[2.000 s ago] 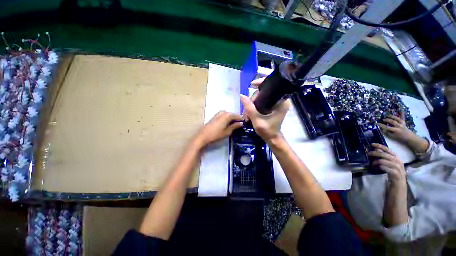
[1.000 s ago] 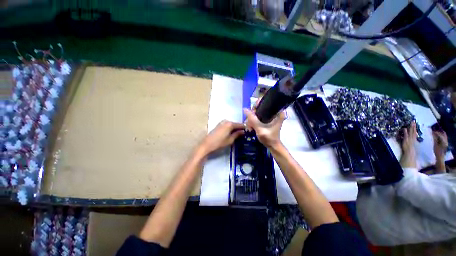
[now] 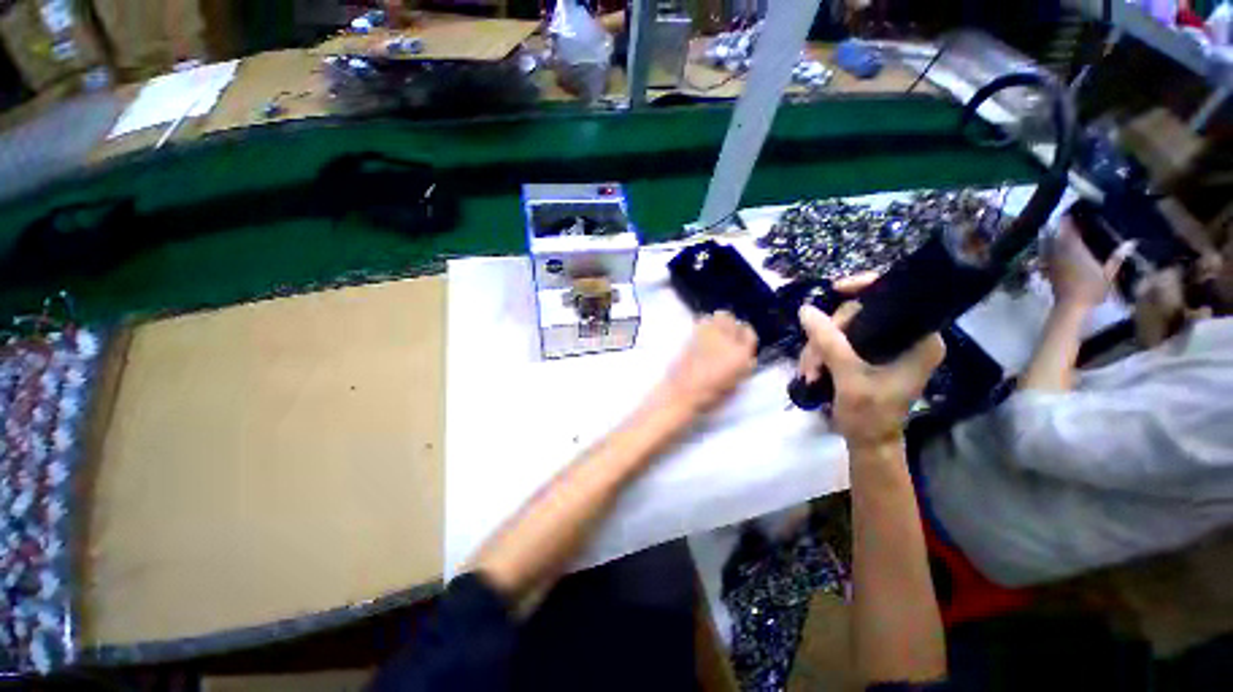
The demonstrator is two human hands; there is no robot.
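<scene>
My right hand (image 3: 869, 385) is closed around the thick black electric screwdriver (image 3: 917, 300), which is tilted with its cable end up to the right. My left hand (image 3: 714, 362) has its fingers curled at the near edge of a glossy black housing (image 3: 728, 281); whether it grips the housing is hidden. Another black housing (image 3: 963, 376) lies partly behind my right hand and the screwdriver. The white screw feeder (image 3: 584, 264) stands left of the housings, its front block facing me.
A heap of small metallic parts (image 3: 865, 230) lies behind the housings. A grey slanted post (image 3: 761, 115) rises behind. The green conveyor (image 3: 284, 223) carries dark housings. Wired white components (image 3: 41, 473) lie at far left. A neighbour's hand (image 3: 1075, 270) and grey sleeve are at right.
The view has turned right. Both hands have moved from the housing in front of me to those at the right, the screwdriver still in my right hand. The front housing is no longer there.
</scene>
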